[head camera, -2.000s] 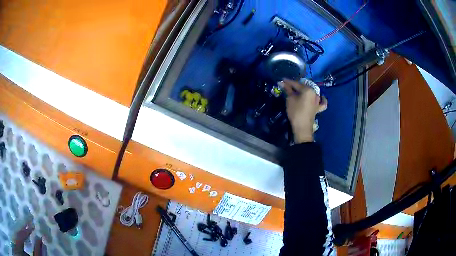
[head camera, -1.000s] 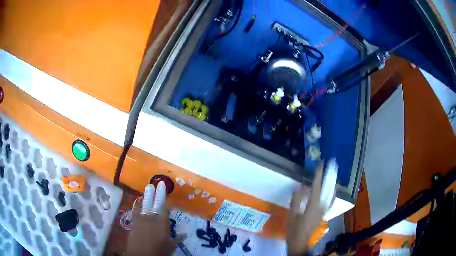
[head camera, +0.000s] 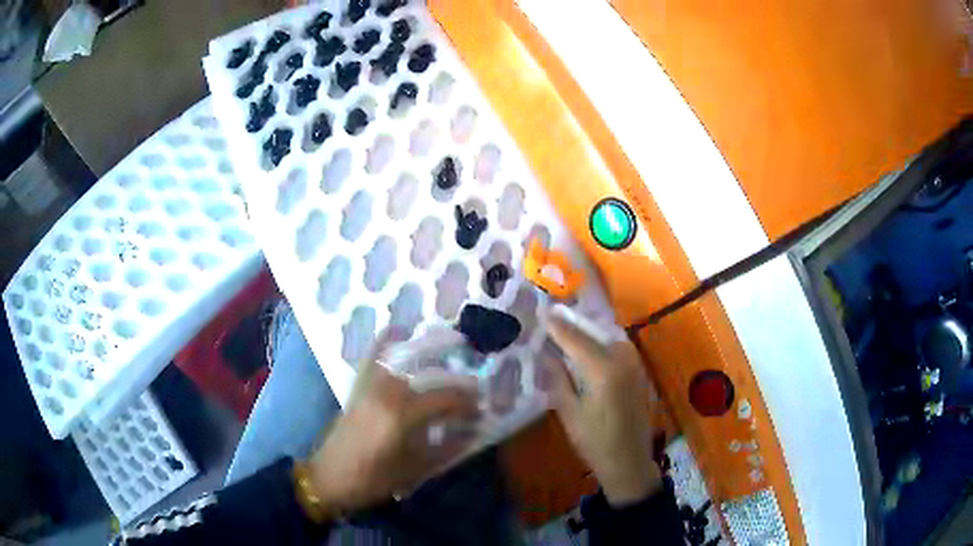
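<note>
The white foam tray (head camera: 280, 247) lies in front of me, with black earphone units (head camera: 347, 75) in its far pockets and a few more down the middle. A black block (head camera: 490, 327) and an orange clip (head camera: 553, 273) lie on its near part. My left hand (head camera: 400, 421) is over the tray's near end, just beside the black block. My right hand (head camera: 603, 400) is over the tray's right edge, below the orange clip. Both hands' fingers are blurred, so I cannot tell whether they hold anything.
A green button (head camera: 612, 224) and a red button (head camera: 711, 392) are on the orange ledge. The open blue-lined test box (head camera: 907, 267) is at the right. Another white tray (head camera: 139, 309) is at the left, with a smaller tray section (head camera: 133, 459) below it. Black pieces lie by a printed sheet.
The view has swung left from the test box to the tray. My right hand has left the box, and my left hand has left the red button. Both are now over the tray.
</note>
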